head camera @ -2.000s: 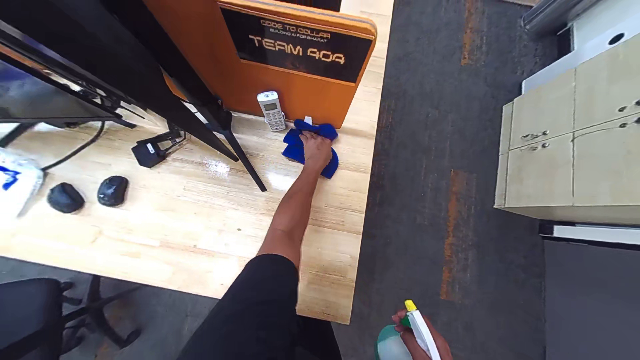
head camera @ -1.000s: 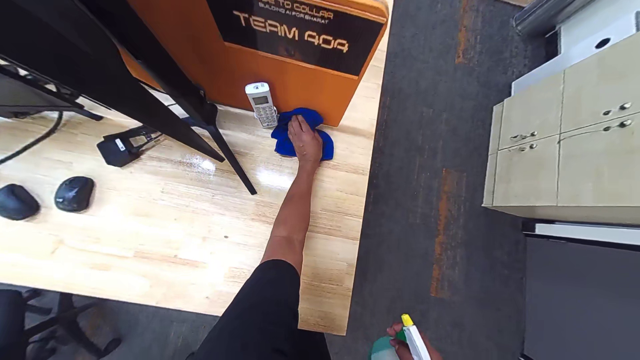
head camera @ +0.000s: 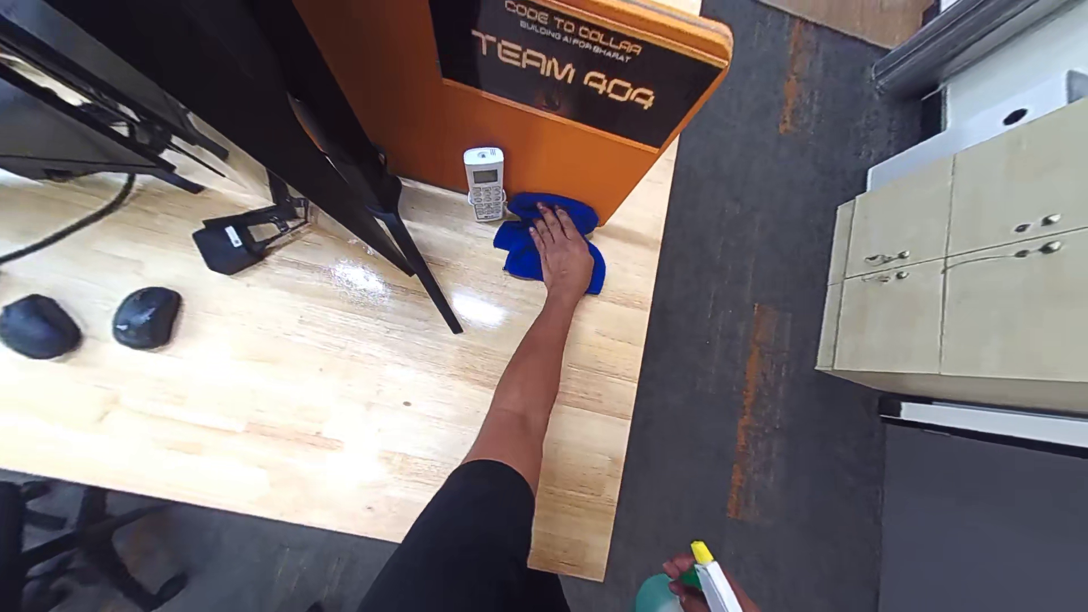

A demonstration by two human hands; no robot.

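Observation:
My left hand (head camera: 565, 255) lies pressed on a crumpled blue cloth (head camera: 520, 248), fingers pointing toward the orange partition. The cloth rests on the wooden desktop (head camera: 340, 408) near its right edge, against the foot of the partition. Just left of the cloth, a white cordless phone (head camera: 486, 183) stands upright. At the bottom edge, beyond the desk's right side, my right hand (head camera: 693, 582) is around a spray bottle (head camera: 718, 586) with a white head, a yellow nozzle and a greenish body. The frame cuts off much of that hand and bottle.
The orange partition (head camera: 544, 161) bears a black sign. Black monitor stand legs (head camera: 416, 263) reach across the desk. Two black computer mice (head camera: 146, 317) and a small black device (head camera: 229, 245) sit left. Beige cabinets (head camera: 994, 246) stand across the dark floor; a chair base (head camera: 93, 544) is lower left.
My left hand stays on the cloth beside the phone, and the cloth's folds have changed shape slightly. My right hand still has the spray bottle. The view has shifted a little.

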